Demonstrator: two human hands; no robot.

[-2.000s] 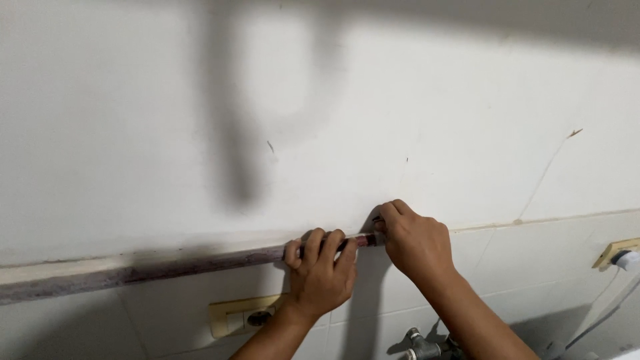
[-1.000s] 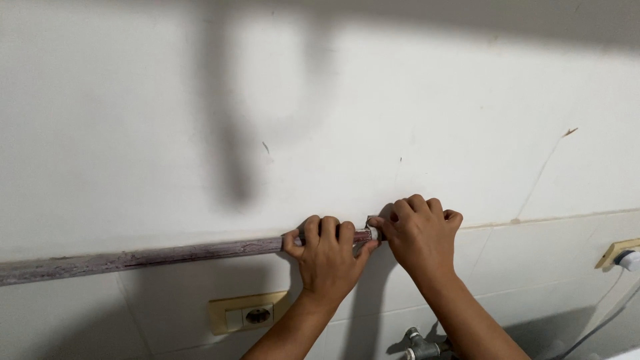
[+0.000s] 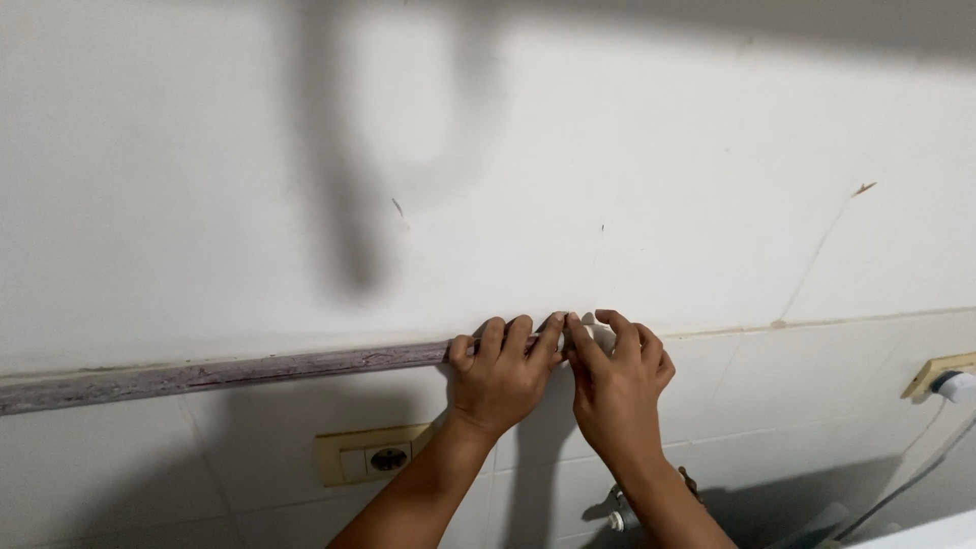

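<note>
A long strip with a mottled grey-purple face (image 3: 305, 370) lies along the top edge of the wall tiles, running from the left edge to my hands. My left hand (image 3: 507, 374) presses the strip's right end against the wall with spread fingertips. Close beside it, my right hand (image 3: 621, 366) has its fingers on a whitish roll or loop (image 3: 601, 337) at that end, partly hidden by the fingers. The index fingertips of both hands nearly meet.
A cream socket and switch plate (image 3: 374, 455) is below the strip. A metal tap valve (image 3: 621, 512) sits low behind my right forearm. At the right, a plug (image 3: 953, 385) with a cable is in another socket. White wall rises above.
The strip lies closer along the tile edge at the left than two seconds ago. My right hand has turned, and a whitish roll or loop now shows behind its fingers.
</note>
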